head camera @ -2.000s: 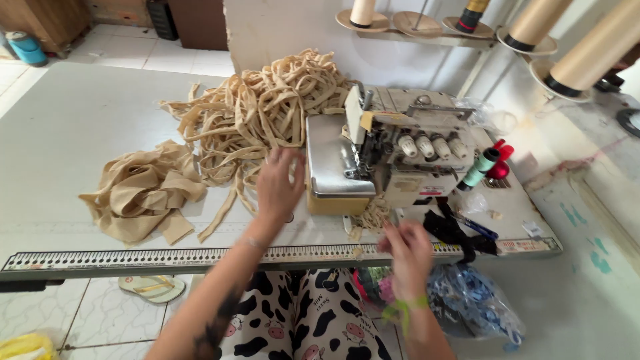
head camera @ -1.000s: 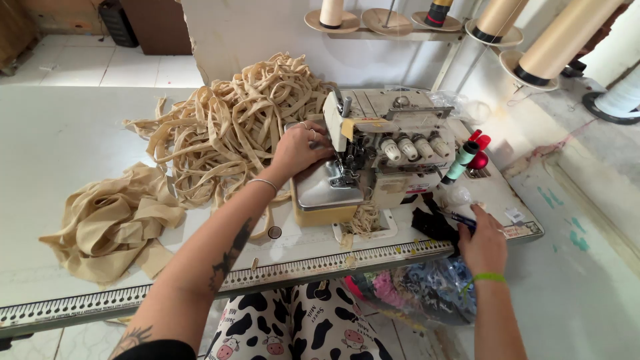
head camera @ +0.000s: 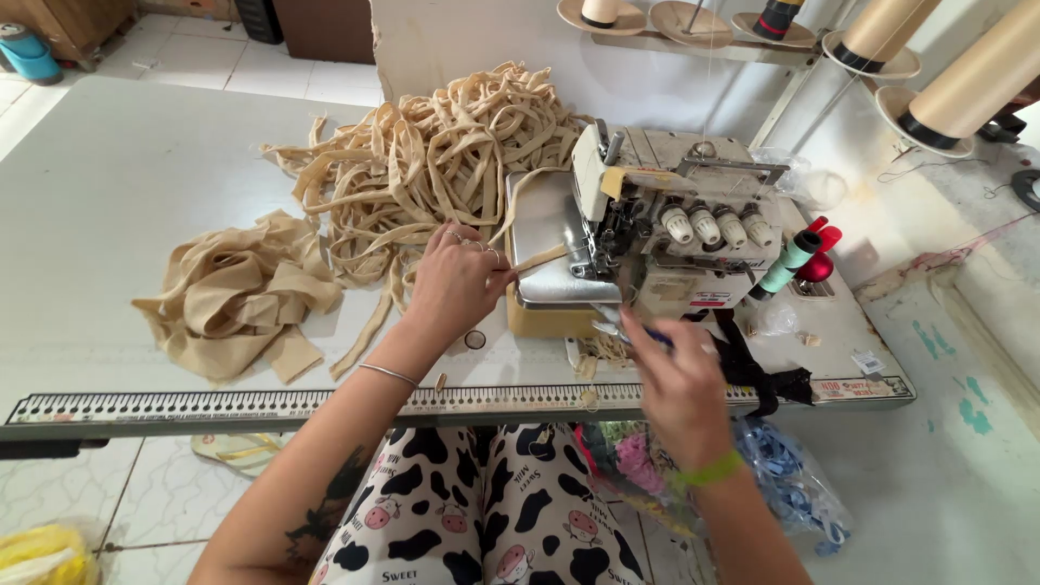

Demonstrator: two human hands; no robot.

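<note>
On the left of the serger's metal bed plate, my left hand (head camera: 463,272) pinches a beige fabric strip (head camera: 540,258) that runs to the presser foot area of the serger (head camera: 674,211). My right hand (head camera: 678,370) is closed around small scissors or thread snips (head camera: 613,327), whose metal blades point left at the front edge of the bed. A large heap of narrow beige strips (head camera: 455,154) lies behind my left hand. Left of it sits a looser pile of wider beige fabric (head camera: 236,292). Thread trimmings (head camera: 605,351) hang below the bed.
A measuring tape strip (head camera: 211,406) lines the table's front edge. Right of the serger stand green and red thread spools (head camera: 784,264), with black fabric (head camera: 756,366) in front. Large thread cones (head camera: 967,73) stand behind. Bags of fabric scraps (head camera: 788,479) hang or lie below the table.
My right hand has moved left from beside the black fabric to the bed's front edge, bringing the cutting tool. My left hand has moved left, away from the needle area.
</note>
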